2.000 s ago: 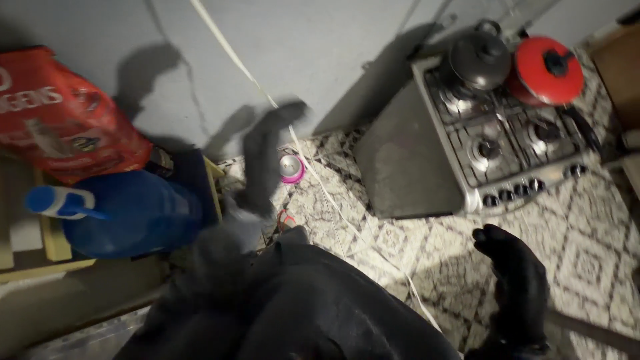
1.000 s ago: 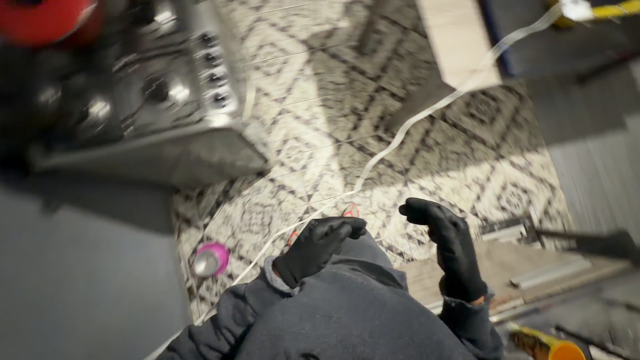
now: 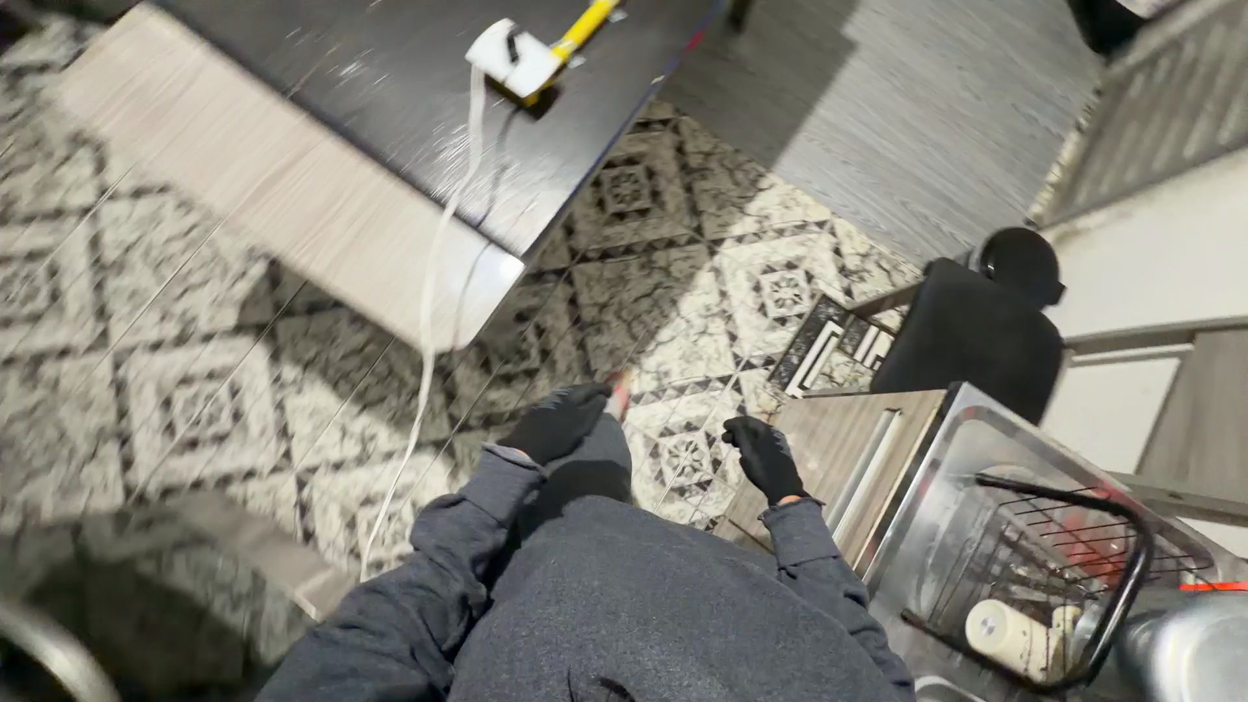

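My left hand [image 3: 558,423], in a black glove, hangs in front of my body above the patterned tile floor [image 3: 200,400], near my thigh. My right hand [image 3: 765,458], also in a black glove, is beside the wooden cabinet front with its pale handle [image 3: 866,473]. Its fingers look curled, with nothing seen in them. The left hand's fingers point away from its sleeve; its palm side is hidden. A white cable [image 3: 427,322] runs from a white device with a yellow arm [image 3: 514,57] on the dark table, over its light wooden edge, down to the floor.
A steel sink [image 3: 916,546] holding a black wire dish rack [image 3: 1072,517] stands at the right. Behind the cabinet is a black chair [image 3: 975,336]. The dark tabletop [image 3: 390,107] juts in from the upper left. Grey wood-look flooring [image 3: 877,146] lies at the upper right.
The view has swung away from the stove, round to the table and sink. My right hand's fingers look more curled than before.
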